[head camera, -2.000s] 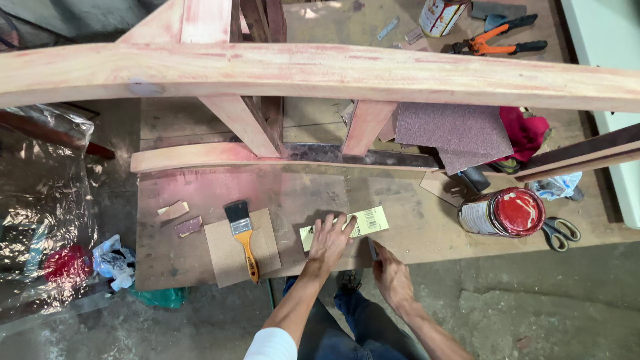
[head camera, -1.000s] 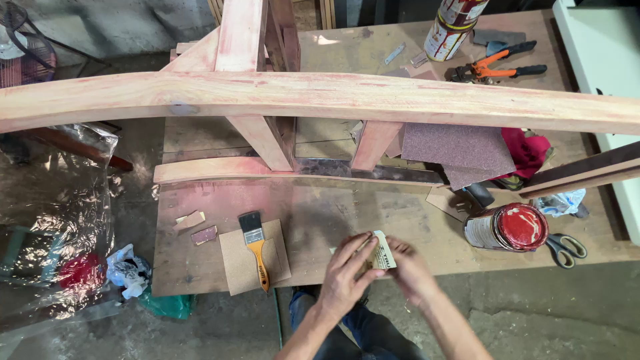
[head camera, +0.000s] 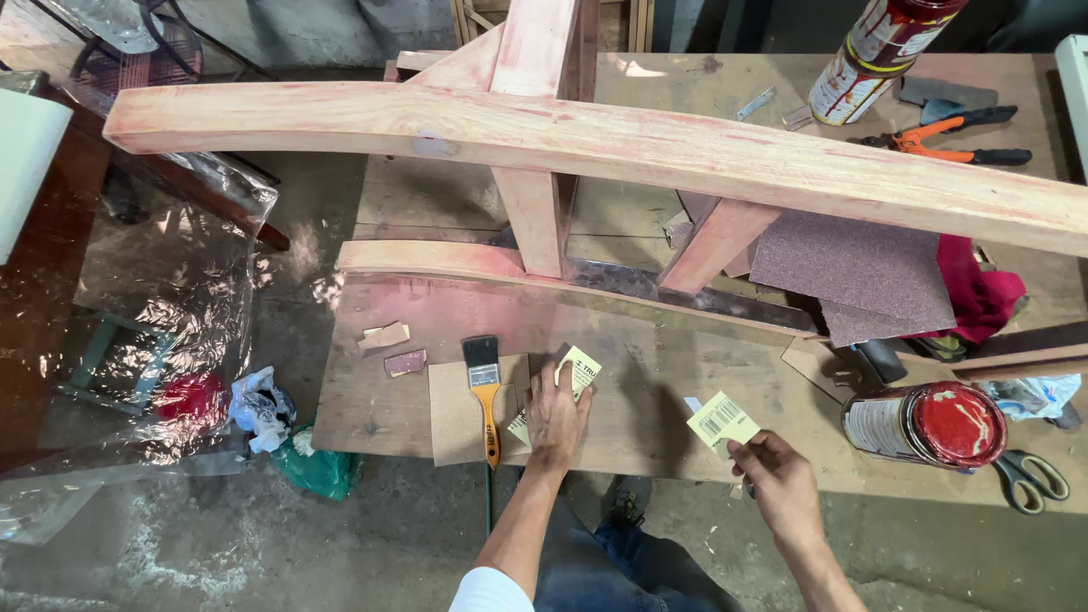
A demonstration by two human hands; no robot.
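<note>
My left hand (head camera: 558,412) rests on a pale yellow printed sandpaper piece (head camera: 580,371) at the workbench's front edge, just right of a paintbrush (head camera: 485,399) with an orange handle. The brush lies on a brown sandpaper sheet (head camera: 446,425). Between its thumb and fingers my right hand (head camera: 778,476) holds another pale yellow printed piece (head camera: 721,422), which has a barcode. Under or beside that piece a small light blue-white strip (head camera: 693,404) shows. Whether my left hand grips its piece or only presses it is hard to tell.
A curved wooden frame (head camera: 646,149) spans the workbench (head camera: 612,442). A red-lidded paint can (head camera: 926,425) and scissors (head camera: 1030,480) stand or lie at the right. Behind are dark sandpaper sheets (head camera: 850,272), orange-handled pliers (head camera: 943,136) and stacked cans (head camera: 875,64). Small sandpaper scraps (head camera: 405,364) lie left.
One second ago both hands were together around the yellow piece. Now they are apart, each with a separate piece, my left hand beside the brush and my right hand farther right.
</note>
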